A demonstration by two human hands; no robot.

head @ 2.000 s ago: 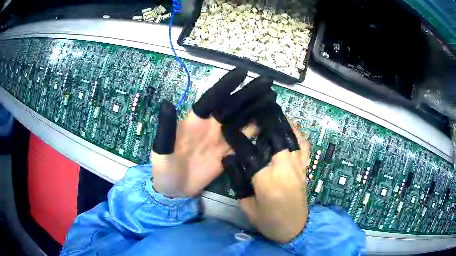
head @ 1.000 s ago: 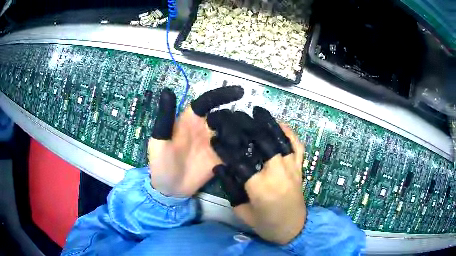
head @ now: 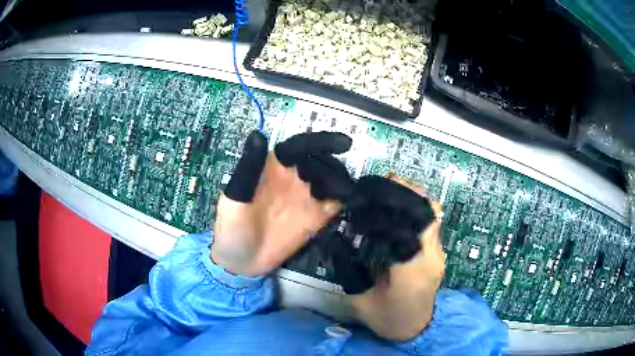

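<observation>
Both my hands are in front of me over the green circuit boards (head: 157, 149), with black finger cots. My left hand (head: 268, 201) has its bare palm up, thumb apart at the left and fingers bent towards the right hand. My right hand (head: 393, 240) is bent inward against the left fingertips, its fingers blurred and bunched. Tiny pale glints show between the right fingers, but I cannot tell if they are parts. Where the fingertips meet is hidden. A black tray (head: 317, 82) heaped with cream connectors (head: 348, 52) lies beyond the hands.
Loose cream connectors (head: 211, 26) lie on the ledge left of the tray. A second black tray (head: 501, 104) is at the right, with a crumpled clear bag (head: 604, 139) beside it. A blue cord (head: 241, 80) hangs down to the left hand. A red surface (head: 73, 261) is lower left.
My right hand has shifted slightly right and its fingers have curled inward. My left thumb has tilted right, and its fingers have bent differently. The trays and boards look unmoved.
</observation>
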